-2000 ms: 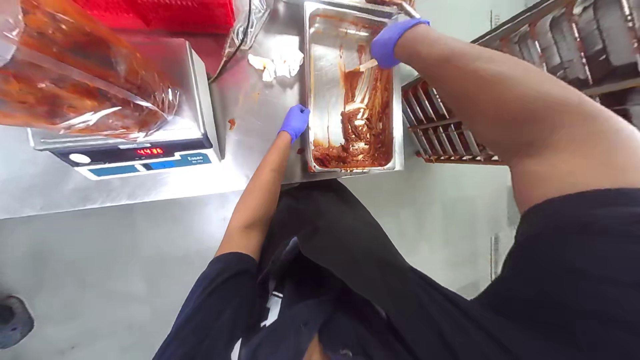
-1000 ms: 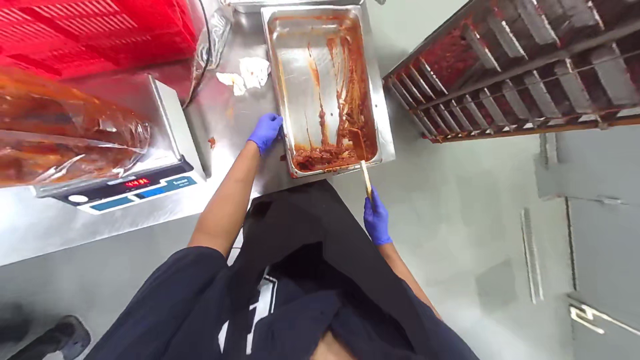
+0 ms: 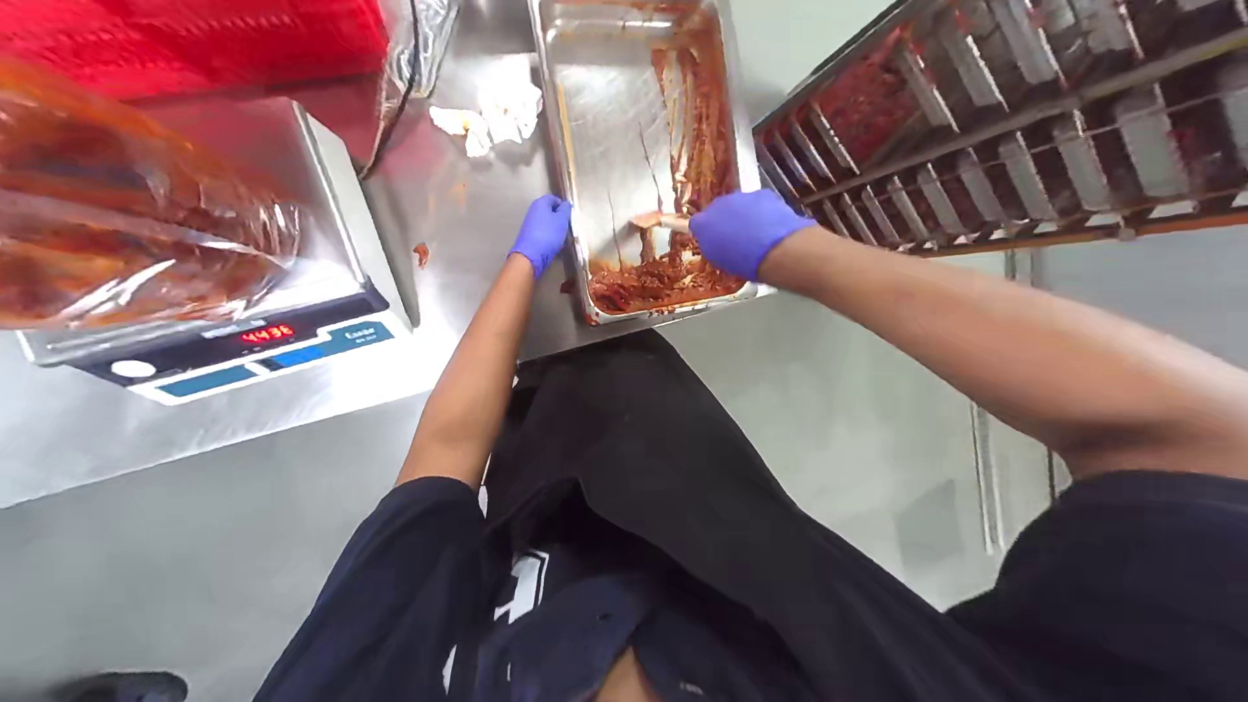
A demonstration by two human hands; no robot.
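In purple gloves, both my hands are at a deep stainless steel pan smeared with reddish-brown sauce. My right hand is closed around the handle of a spatula or scraper, whose pale end reaches into the pan's lower middle. Thick sauce with bits lies along the pan's near end. My left hand has its fingers curled on the pan's left rim; whether they pinch it is partly hidden.
Left of the pan, a clear bag of reddish food rests on a digital scale. A red crate stands behind it. Crumpled white paper lies on the steel table. A metal rack stands at the right.
My right hand has moved from below the pan's near right corner, up over its right side, with the tool now slanting leftward into the pan. My left hand stays at the left rim.
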